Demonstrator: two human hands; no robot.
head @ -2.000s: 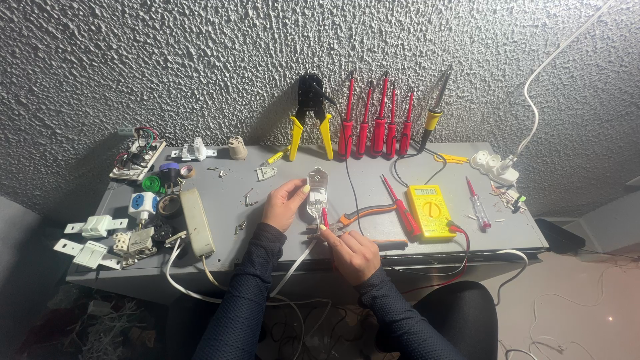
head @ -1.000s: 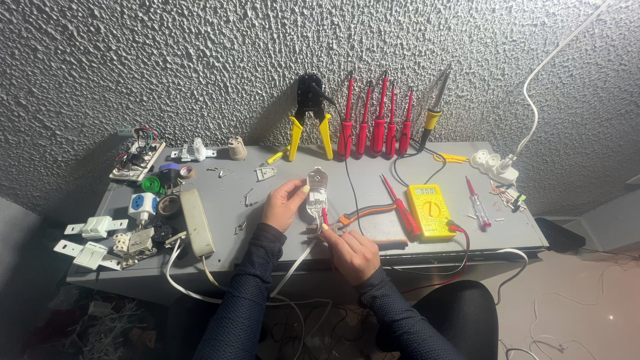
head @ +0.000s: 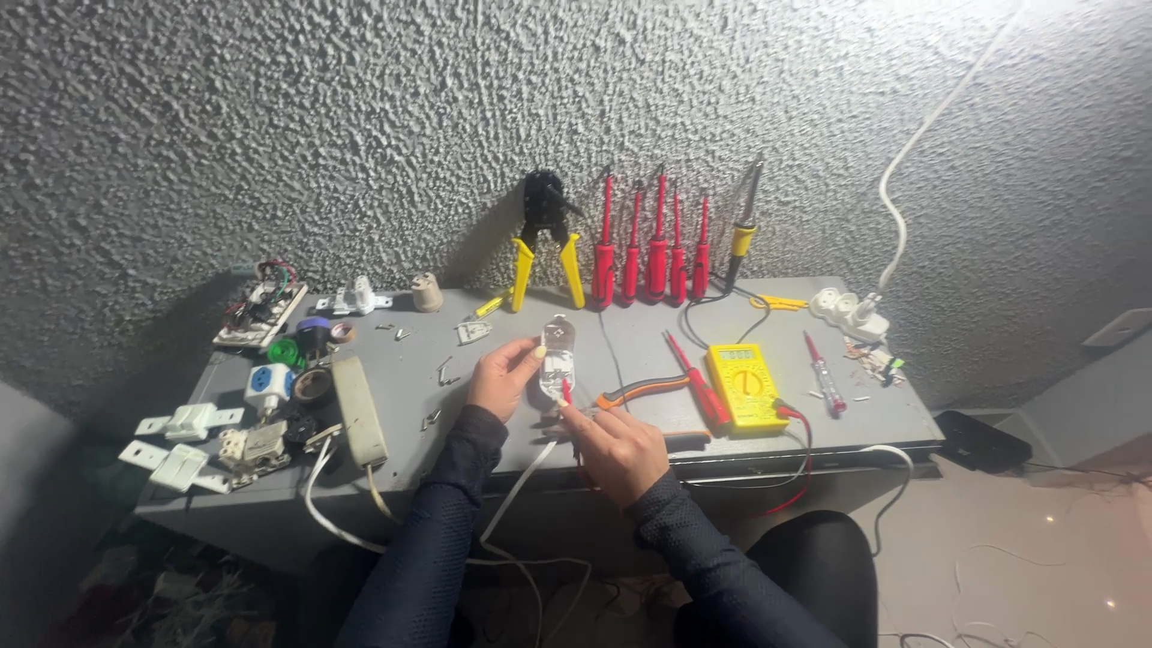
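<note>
My left hand (head: 506,376) grips the upper left edge of an opened white plastic electrical housing (head: 558,351), standing near the front of the grey bench. In my right hand (head: 621,450) is a red test probe (head: 566,391), its tip at the lower part of the housing; my fingers hide most of it. A white cable (head: 526,481) runs down below the housing. Beside my right hand lie pliers with orange and black handles (head: 643,389), partly hidden. A red screwdriver (head: 700,387) rests against the yellow multimeter (head: 747,387), whose display is lit and whose red lead hangs off the front edge.
Yellow-handled crimping pliers (head: 546,234), several red screwdrivers (head: 657,261) and a soldering iron (head: 742,234) lean on the rough wall. A power strip (head: 360,409), sockets (head: 269,385) and switch parts crowd the left. At right are a tester screwdriver (head: 825,382) and a white socket block (head: 846,313).
</note>
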